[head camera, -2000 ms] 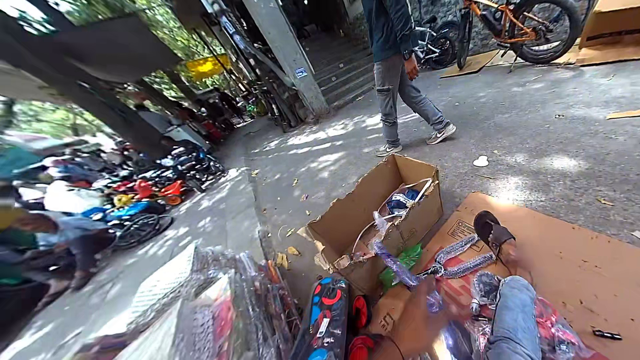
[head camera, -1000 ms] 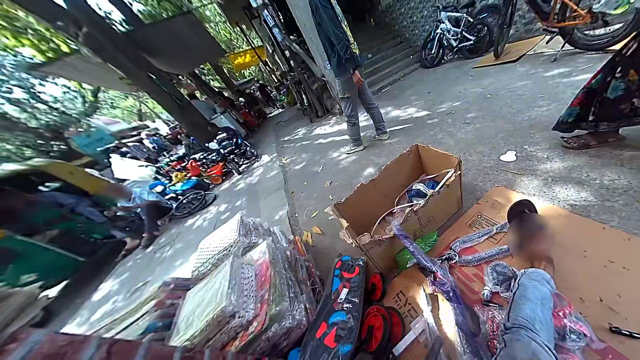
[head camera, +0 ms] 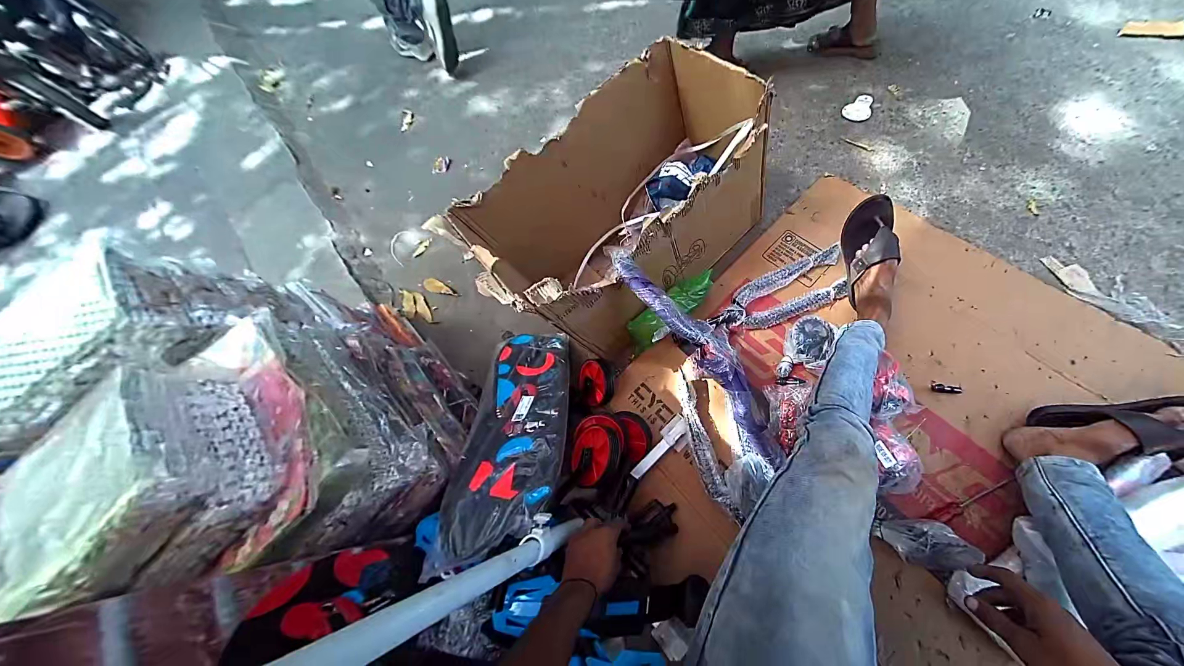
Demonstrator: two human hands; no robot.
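Note:
My left hand (head camera: 592, 555) is at the lower middle, among black and blue plastic parts and beside a white pole (head camera: 435, 592); its fingers are partly hidden, so its grip is unclear. My right hand (head camera: 1017, 615), at the lower right, has its fingers on a piece of white wrapping (head camera: 971, 587). Red-and-black small wheels (head camera: 597, 449) lie just above my left hand, next to a wrapped black board (head camera: 520, 425) with red and blue shapes. Purple wrapped tubing (head camera: 657, 296) and bubble-wrapped tubes (head camera: 795, 305) lie beyond my leg.
An open, torn cardboard box (head camera: 601, 157) stands ahead. Flattened cardboard (head camera: 999, 342) lies under my sandalled feet. Stacked plastic-wrapped packages (head camera: 213, 435) are at the left. At the top, a person's legs (head camera: 421, 28) and another person's sandalled foot (head camera: 842, 42) show on the pavement.
The view has tilted down. My left hand, raised near the purple tubing two seconds ago, is now low among the black parts. My right hand has come into view.

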